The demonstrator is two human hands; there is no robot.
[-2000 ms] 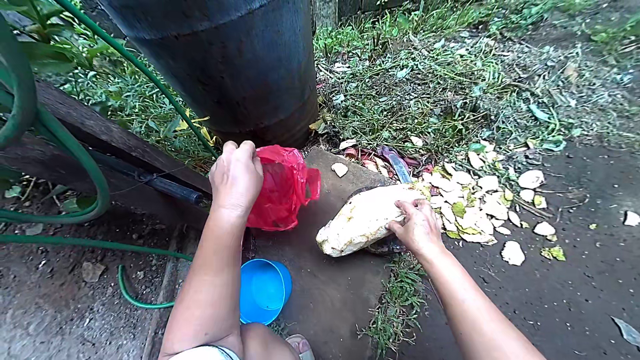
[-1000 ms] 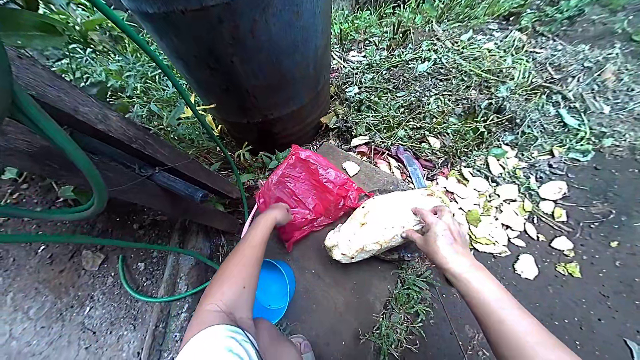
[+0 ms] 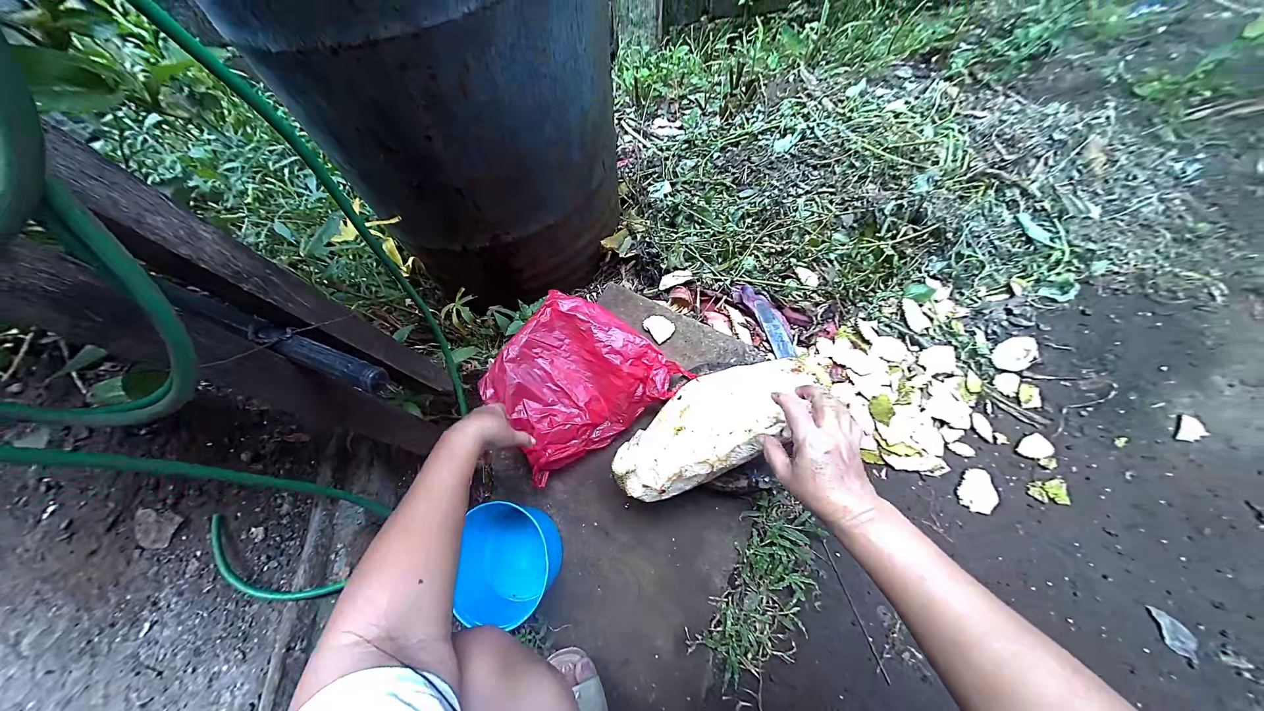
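Note:
A red plastic bag [image 3: 578, 380] lies spread on the paving slab, and my left hand [image 3: 491, 431] is at its lower left edge; whether the fingers pinch the plastic cannot be made out. Right of the bag rests a large, pale peeled fruit or root [image 3: 713, 423], tilted up toward the right. My right hand [image 3: 818, 449] touches its right side with the fingertips, fingers spread. Behind the pale piece lies a flat, bluish blade-like object [image 3: 768, 321], its near end hidden. Pale peelings [image 3: 913, 400] are heaped on the soil at the right.
A blue plastic basin [image 3: 506, 563] stands close below my left forearm. A large dark metal drum [image 3: 434, 128] rises behind the bag. Green hose [image 3: 163, 464] runs over the ground and wooden beams [image 3: 212, 262] at left. Cut grass [image 3: 839, 188] covers the ground behind.
The red bag, bunched up under my raised left hand two seconds ago, now lies spread on the slab. My left hand has come down to its near left edge. My right hand stays at the pale piece.

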